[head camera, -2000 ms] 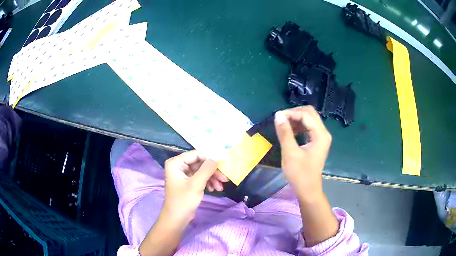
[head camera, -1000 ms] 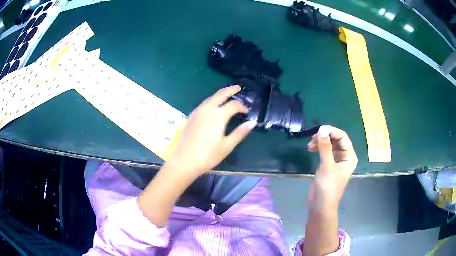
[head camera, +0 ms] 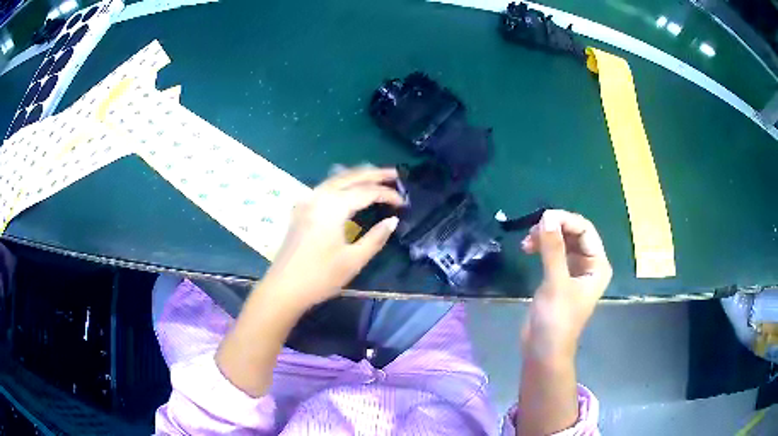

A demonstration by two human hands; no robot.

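Observation:
Two joined black plastic housings (head camera: 444,226) lie on the green bench in front of me, the nearer one close to the bench edge. My left hand (head camera: 341,226) is at the left side of the nearer housing, thumb and fingers around its edge; the exact contact is partly hidden by the hand. My right hand (head camera: 567,260) pinches a short narrow black strip (head camera: 522,222) with a small white tip, just right of the housing and apart from it. The white adhesive sheet (head camera: 230,183) lies at the left, its near end partly behind my left hand.
Overlapping white sheets (head camera: 64,140) and a sheet with black round pads (head camera: 64,55) lie at the left. A yellow strip (head camera: 635,170) lies at the right, below another black part (head camera: 537,30). Dark crates (head camera: 60,341) are at the lower left.
My left hand has let go of the sheet's yellow end and moved to the housing. The nearer housing has turned, its right end now closer to the bench edge. The strip remains in my right hand.

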